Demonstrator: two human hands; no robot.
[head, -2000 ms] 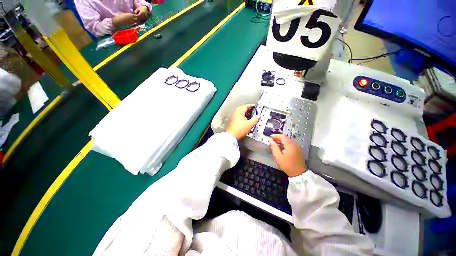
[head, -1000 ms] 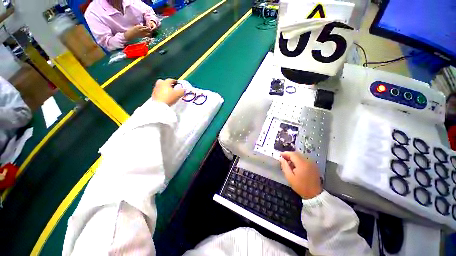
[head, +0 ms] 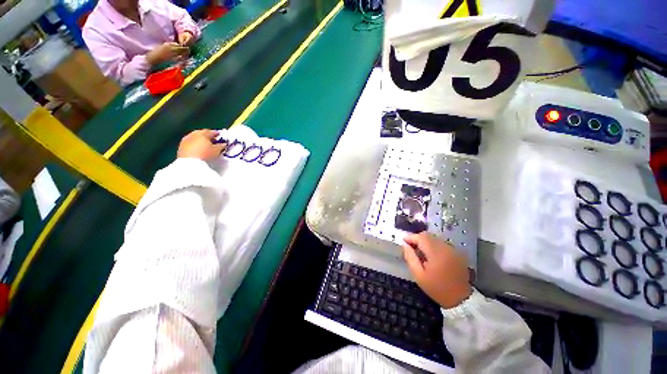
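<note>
My left hand (head: 199,144) is at the far left corner of the left foam stack (head: 247,190), its fingertips on a dark ring part (head: 219,139), mostly hidden by them. Three black rings (head: 251,153) lie in a row beside it. My right hand (head: 441,272) is at the front edge of the dark fixture (head: 412,207), its fingers drawn together with nothing visible in them. The fixture has a round seat and sits on the holed metal base plate (head: 457,186). Whether a ring lies in the seat I cannot tell.
The machine head (head: 457,66) hangs over the plate's back. A spare fixture piece (head: 391,124) is behind the plate. The right foam stack (head: 545,219) bears rows of rings below the control panel (head: 581,120). A keyboard (head: 380,307) is in front. A person (head: 135,36) sits across the green belt.
My left hand has gone from the fixture to the left foam stack, and a fourth ring now shows at its fingertips. My right hand stays near the fixture's front. The view has shifted.
</note>
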